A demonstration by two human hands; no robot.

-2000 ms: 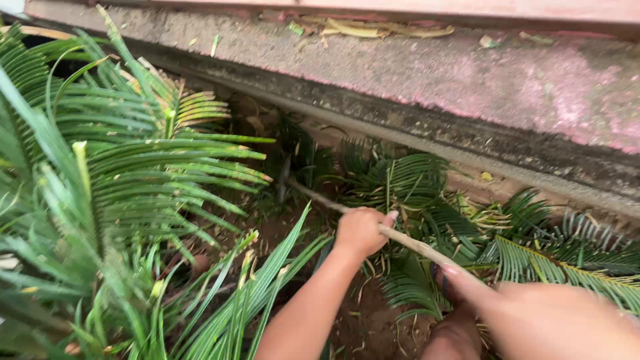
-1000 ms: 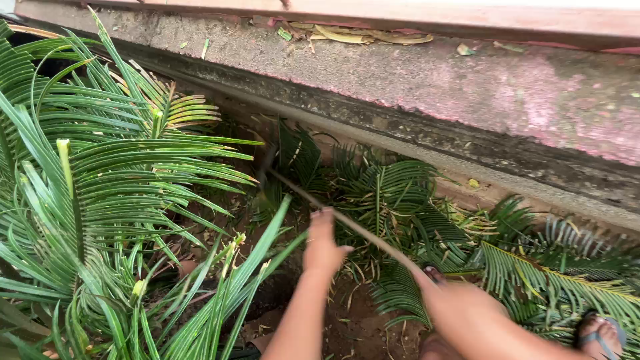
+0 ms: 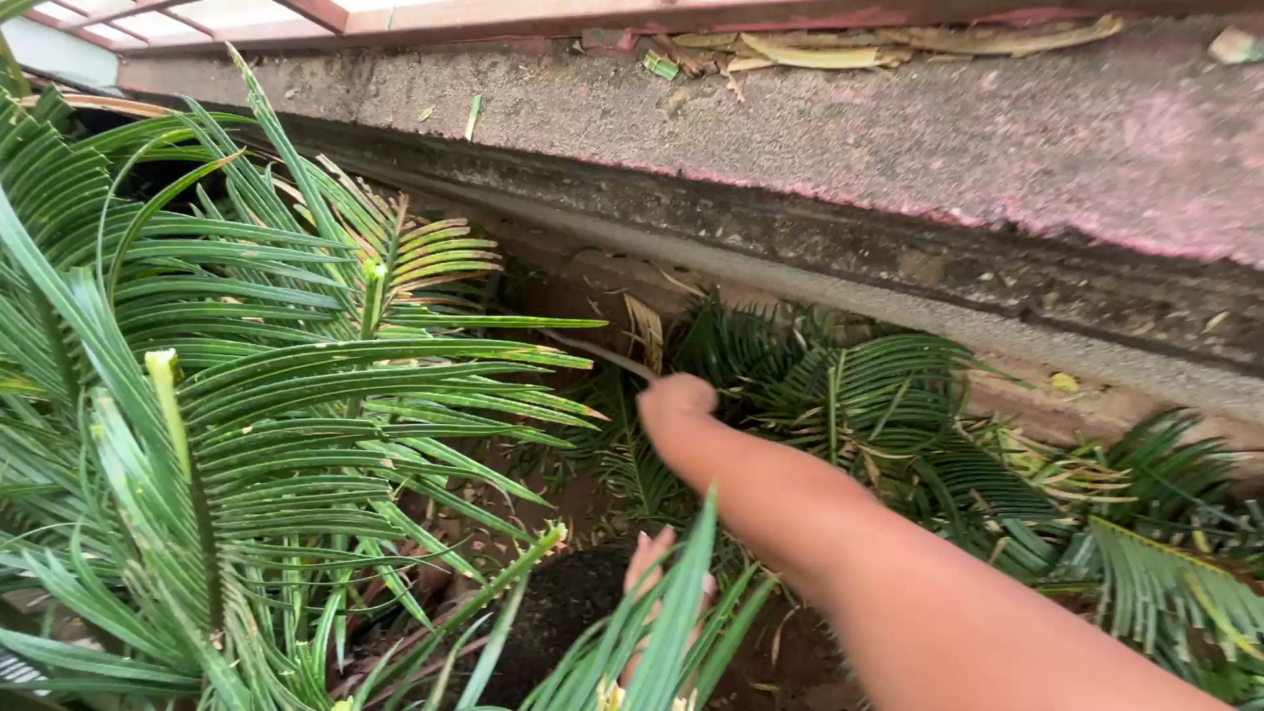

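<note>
My right hand [image 3: 679, 407] is closed around a long thin wooden handle [image 3: 602, 353] and reaches toward the narrow gap beside the wall. The far end of the handle passes behind the cycad's green fronds [image 3: 375, 415], so its tip is hidden. Lower down, my left hand [image 3: 654, 583] is partly covered by upright leaflets; its fingers are extended and nothing shows in it. It is beside a dark, rough trunk or stump [image 3: 568, 612]. Cut fronds [image 3: 879, 385] lie on the soil to the right of my right hand.
A concrete ledge [image 3: 790, 128] with worn pink paint runs across the top, with dry leaf strips [image 3: 820, 51] on it. A metal grille frame [image 3: 321, 12] stands above. Fronds with cut stalks [image 3: 163, 395] crowd the left side. More cut fronds [image 3: 1165, 583] lie at the right.
My right hand has moved forward and left along with the handle. My left hand, which was on the handle two seconds ago, is off it and lower, among the leaflets.
</note>
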